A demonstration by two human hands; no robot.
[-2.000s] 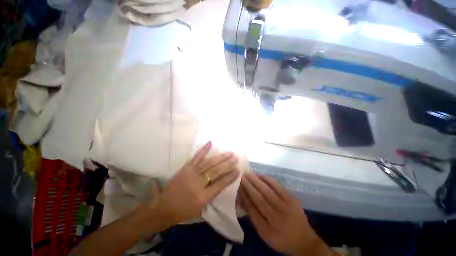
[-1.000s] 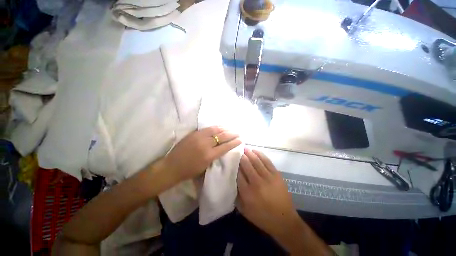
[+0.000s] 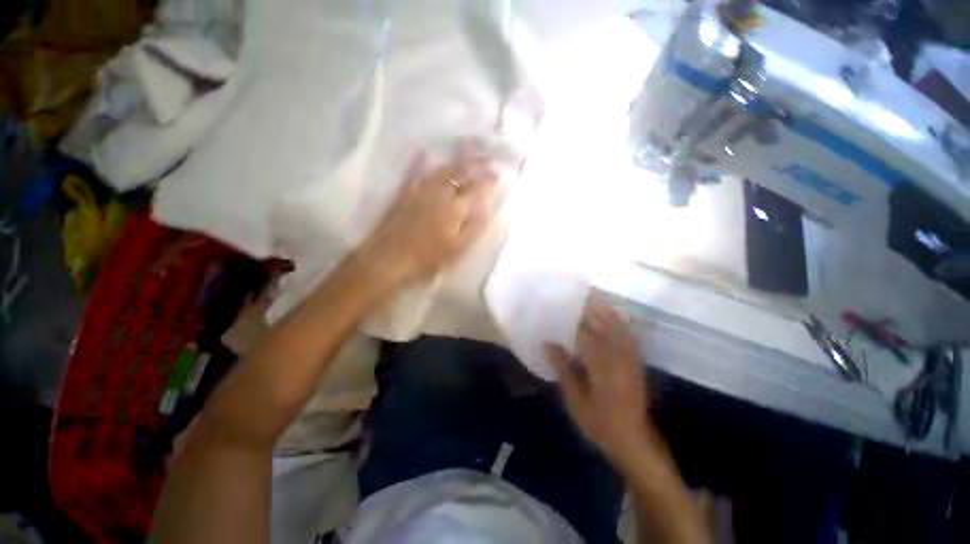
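Observation:
Cream cloth [image 3: 308,117] lies over the table left of the sewing machine [image 3: 830,138] and hangs over the front edge. My left hand [image 3: 452,207], blurred, rests on this cloth with its fingers bent; whether it pinches the cloth does not show. A narrow pale piece [image 3: 537,308] runs from the lamp glare down to the table's front edge. My right hand [image 3: 606,361] is at this piece's right edge, thumb and fingers around its lower end. The needle area is lost in glare.
A black smartphone [image 3: 775,239] lies on the machine bed. Thread snips [image 3: 833,349], a red-handled tool [image 3: 876,332] and black-handled scissors [image 3: 923,398] lie to the right. A red crate [image 3: 117,393] stands left of my knees. A yellow bag [image 3: 90,228] is behind it.
The view has shifted, showing more of my lap. My hands have moved apart; my left hand is farther left on the cloth. The narrow piece's lower end now reaches toward my right hand.

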